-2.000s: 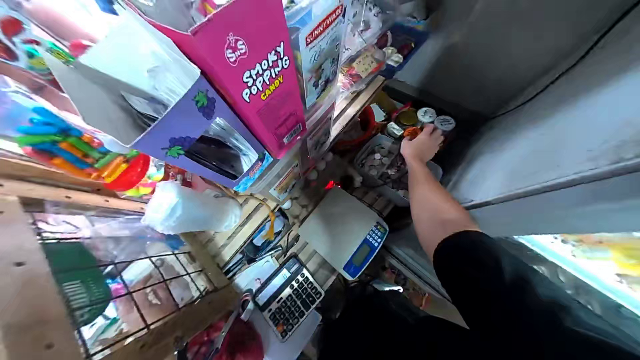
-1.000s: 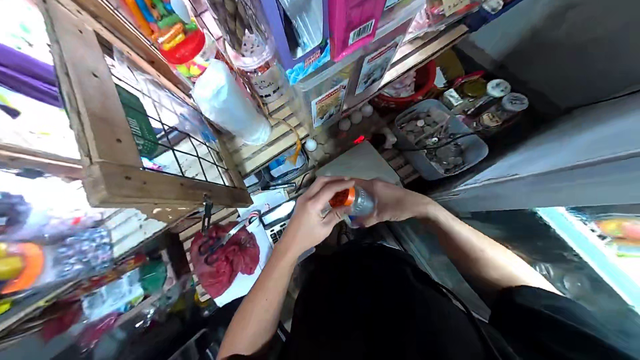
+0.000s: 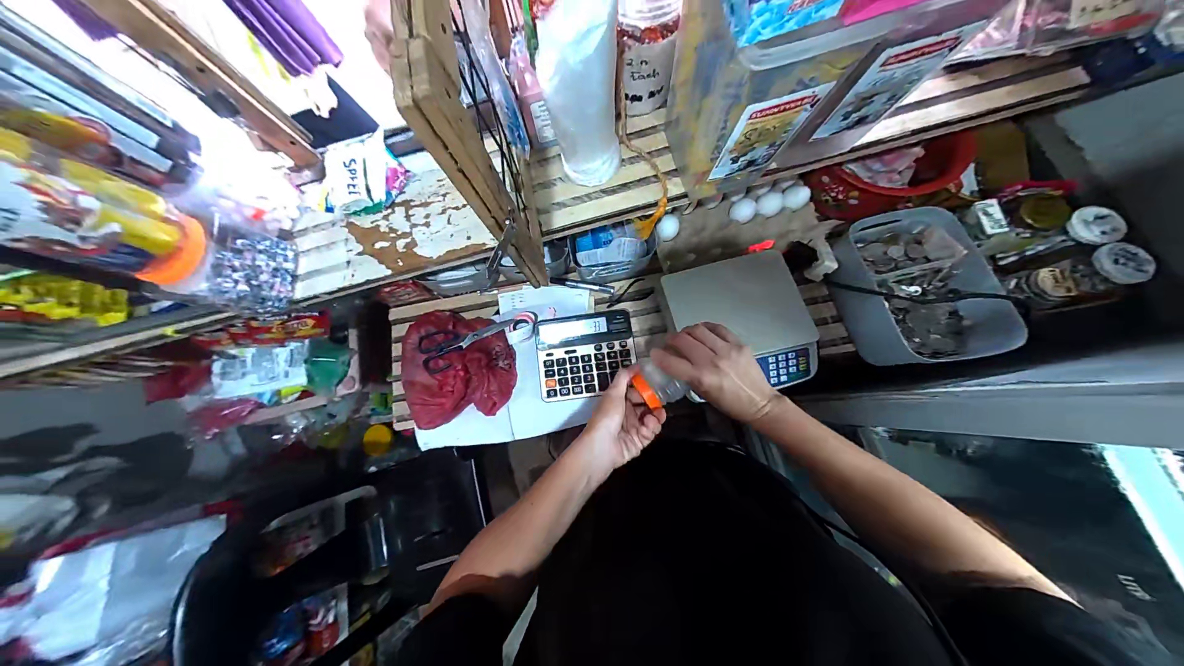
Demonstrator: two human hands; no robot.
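Note:
A small clear plastic jar [image 3: 662, 382] with an orange lid [image 3: 646, 390] lies tilted between my hands. My left hand [image 3: 622, 418] has its fingers at the orange lid, and my right hand [image 3: 717, 372] is closed around the clear body. Whether the lid is loose cannot be told. Just beyond my left hand is a desk calculator [image 3: 585, 356] on white paper. Past my right hand stands a digital scale [image 3: 743, 301] with a blue keypad, partly covered by that hand.
A grey tub [image 3: 1004, 314] of coins and lidded jars [image 3: 1097, 225] are at the right. Scissors [image 3: 476, 339] lie over a red plastic bag [image 3: 453, 375]. Eggs [image 3: 770, 203] sit behind the scale. A wooden frame [image 3: 462, 139] juts in above the counter.
My right hand was among the jars by the coin tub two seconds ago; it is now with my left hand at the orange-lidded jar. The view has shifted and turned.

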